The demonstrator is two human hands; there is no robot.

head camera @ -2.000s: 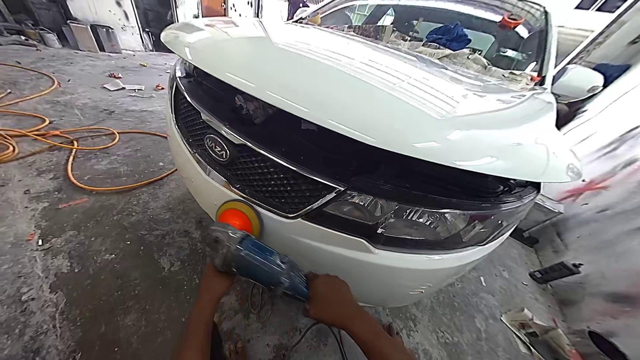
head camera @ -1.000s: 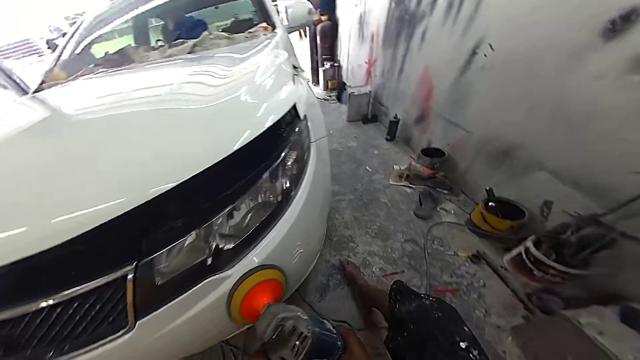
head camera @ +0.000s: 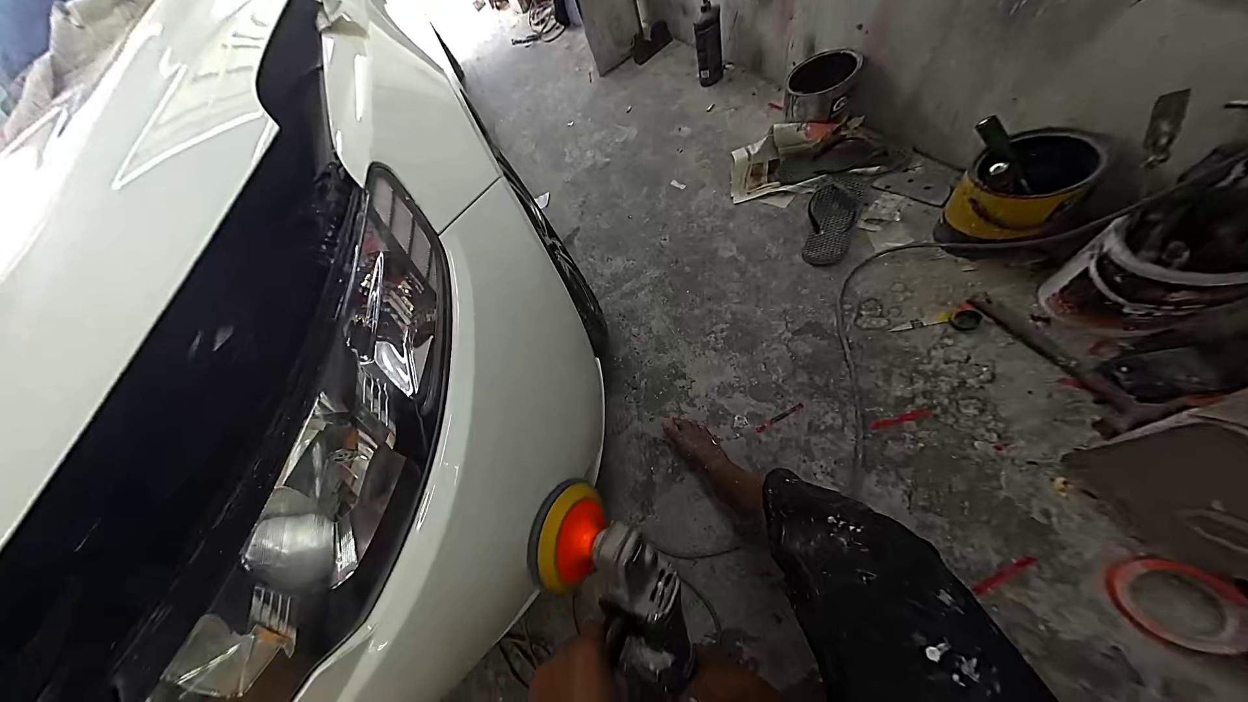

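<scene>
A power polisher (head camera: 639,585) with an orange and yellow round pad (head camera: 567,536) is at the bottom centre. Its pad rests against the corner of the white front bumper (head camera: 487,487), below the headlight (head camera: 341,468). My left hand (head camera: 575,671) is at the polisher's near side, blurred and cut off by the lower edge, with its fingers around the tool. Behind the polisher, at the bottom edge, my right hand (head camera: 726,681) shows only in part against the tool's body; its fingers are hidden.
A grey cord (head camera: 846,331) runs over the concrete floor. To the right are a yellow can (head camera: 1014,195), a paint-stained bucket (head camera: 1141,278), an open tin (head camera: 824,83), newspaper (head camera: 780,161), a flip-flop (head camera: 832,224) and a black bottle (head camera: 708,44). My bare foot (head camera: 697,441) stands beside the bumper.
The polisher has moved from beside the grille, along the bumper below the headlight, to the bumper's corner. The view has swung right and down toward the floor by the wall.
</scene>
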